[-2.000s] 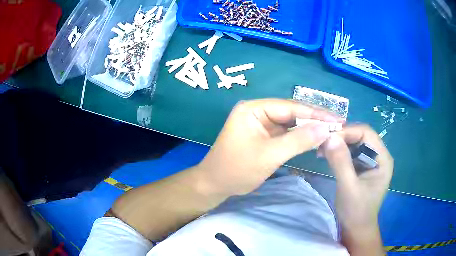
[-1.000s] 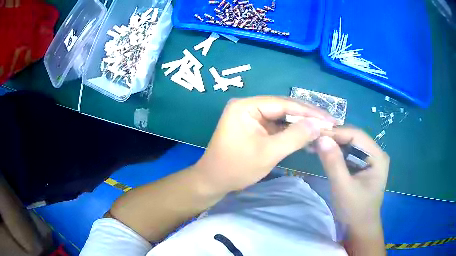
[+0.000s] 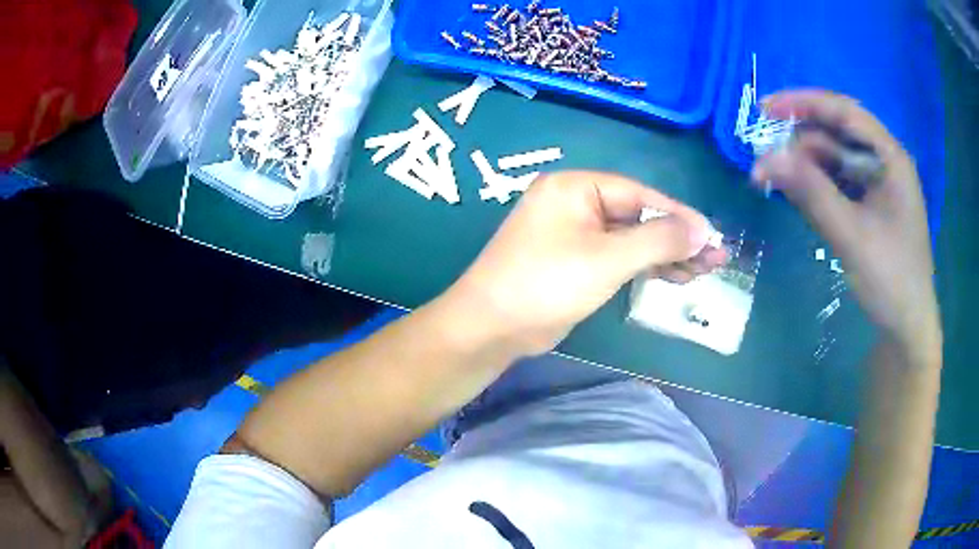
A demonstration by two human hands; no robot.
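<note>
My left hand (image 3: 590,252) pinches a small white strip (image 3: 713,235) between thumb and fingertips, above the work pad. The pad (image 3: 692,311) has a white lower part with a tiny dark item on it; my left fingers cover part of its shiny top. My right hand (image 3: 859,193) is blurred over the right blue tray (image 3: 848,54), its fingertips at the thin white sticks (image 3: 748,120). A dark and silver tool (image 3: 859,163) is tucked in my right hand. Whether its fingertips pinch a stick, I cannot tell.
Loose white strips (image 3: 421,161) lie left of my left hand. The left blue tray (image 3: 687,102) holds copper-coloured pins (image 3: 548,43). A clear tub (image 3: 252,198) of white pieces and a second clear tub (image 3: 172,97) stand at the left. Fine-leaded components (image 3: 829,306) lie at the right.
My right hand has left my left hand and moved up and right to the sticks. My left hand has moved up slightly, still pinching the strip. The pad's white lower part now shows.
</note>
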